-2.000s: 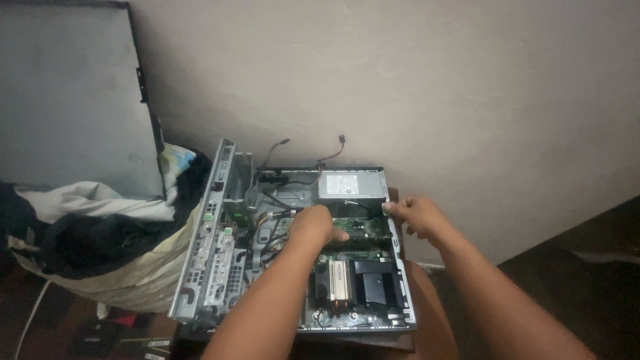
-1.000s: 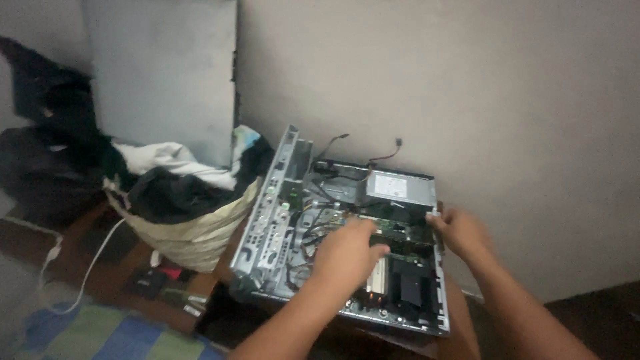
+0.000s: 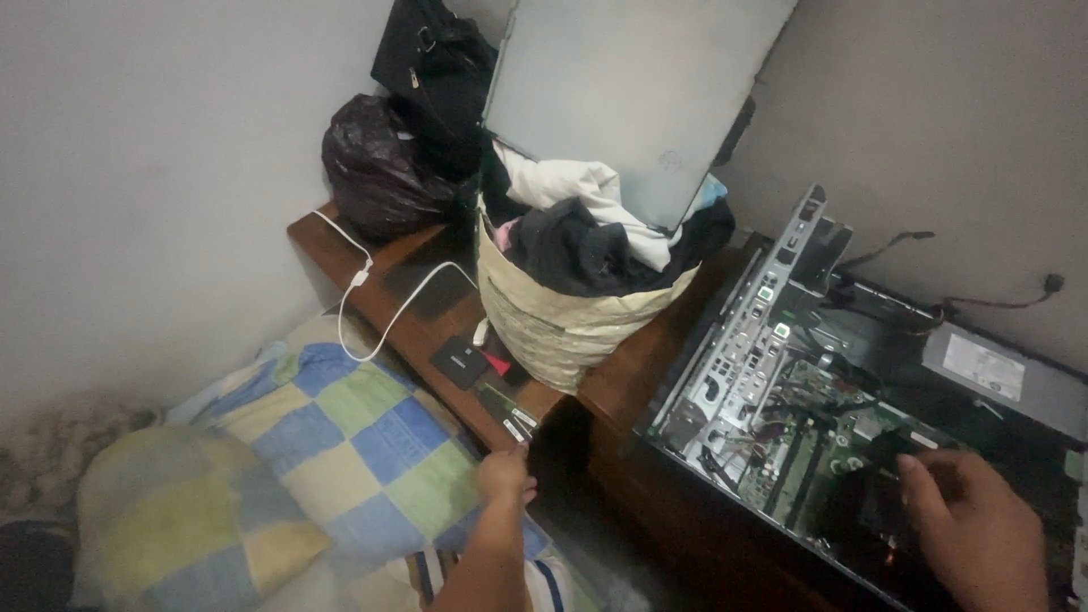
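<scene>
The opened desktop computer case [image 3: 705,501] lies at the right, its metal front frame [image 3: 756,340] raised and the green motherboard [image 3: 824,459] exposed. My right hand [image 3: 973,518] is over the board, thumb and fingers curled; whether it grips something dark there is unclear. My left hand [image 3: 507,478] reaches to the edge of the wooden surface, its fingertips at the near end of the green memory modules [image 3: 508,414], which bear white labels. Its fingers are partly hidden, so a hold cannot be made out. A flat black drive [image 3: 459,362] lies just beyond the modules.
A woven bag of clothes [image 3: 578,331] stands between the hands' areas, with a metal cover panel [image 3: 629,93] leaning in it. A white cable [image 3: 408,310] loops over the wooden surface [image 3: 387,293]. A checkered cushion [image 3: 365,425] is at left; loose cables rise behind the case.
My left hand has left the inside of the computer case and moved left to the memory modules. My right hand remains at the case. The view has swung left.
</scene>
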